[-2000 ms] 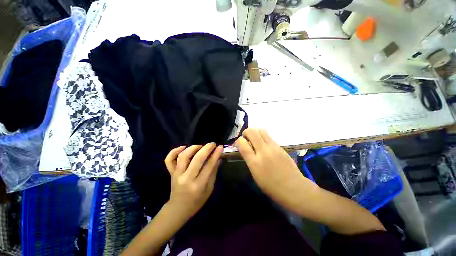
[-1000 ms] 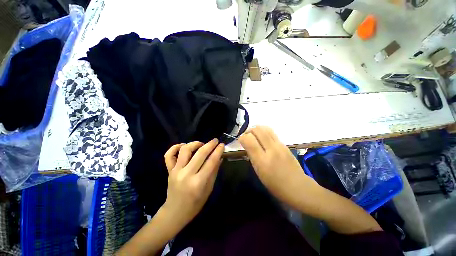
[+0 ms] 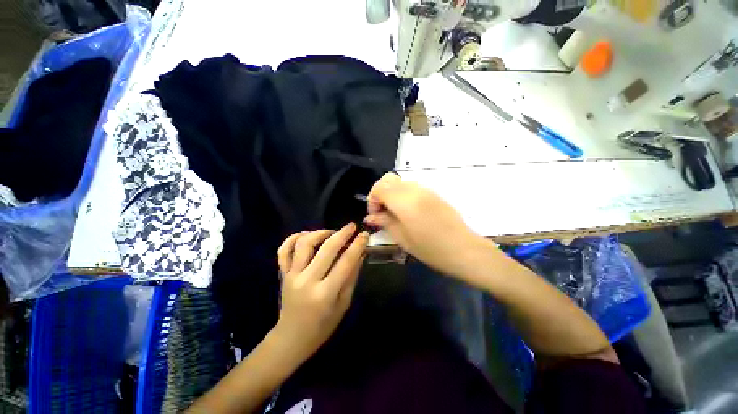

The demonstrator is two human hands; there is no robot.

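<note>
The black garment piece [image 3: 283, 129] lies on the white table left of the needle area and hangs over the front edge. Its lace trim [image 3: 166, 194], white with a black floral pattern, lies at the left. My left hand [image 3: 317, 271] pinches the black cloth at the table's front edge. My right hand [image 3: 409, 212] is just right of it, fingertips closed together at the cloth edge. A small pale sliver shows at its fingertips; I cannot tell what it is. The sewing machine head [image 3: 421, 40] stands above the garment's right edge.
Snips with blue handles [image 3: 552, 136] and slim tweezers [image 3: 477, 93] lie right of the needle. Black-handled scissors [image 3: 696, 164] lie far right. A brown block [image 3: 418, 120] sits beside the foot. Blue crates stand left [image 3: 91, 174], below left [image 3: 77, 348] and below right [image 3: 627, 311].
My right hand has moved up and left over the cloth edge, covering the narrow black loop and white patch seen before. My left hand keeps its pinch. The whole view has shifted slightly.
</note>
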